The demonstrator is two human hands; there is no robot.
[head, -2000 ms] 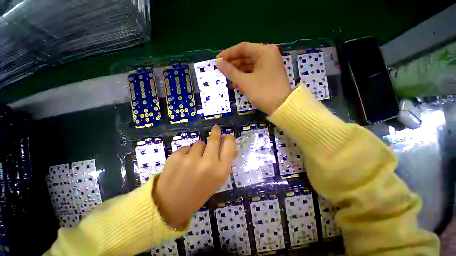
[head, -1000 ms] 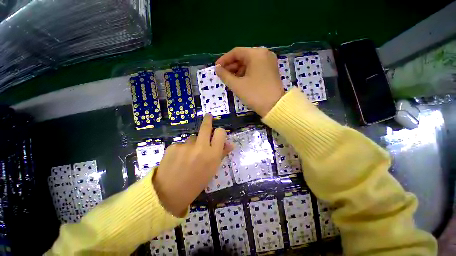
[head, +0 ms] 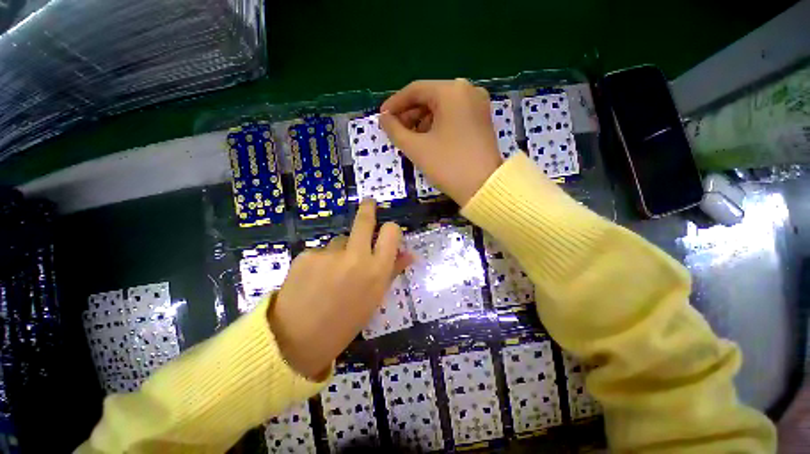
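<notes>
A white sticker sheet (head: 377, 161) with dark squares lies over the third board of the top row in the clear blister tray (head: 218, 232). My right hand (head: 441, 133) pinches the sheet's upper right corner between thumb and forefinger. My left hand (head: 336, 293) is below, its forefinger extended onto the sheet's lower edge, holding nothing. Two bare blue circuit boards (head: 255, 175) with gold pads lie to the left. My right hand partly hides the covered boards right of the sheet. A glossy film (head: 448, 273) lies over covered boards in the middle row.
Unused overlays (head: 133, 337) lie at left on the dark mat. Stacked blister trays (head: 124, 66) fill the upper left. A black smartphone (head: 651, 142) and a small white case (head: 724, 197) lie right of the tray. A dark shiny heap (head: 27, 328) is at the left edge.
The sheet, tilted and bright two seconds ago, now lies flatter and aligned over its board. My left hand has moved slightly left, its forefinger now at the sheet's lower edge.
</notes>
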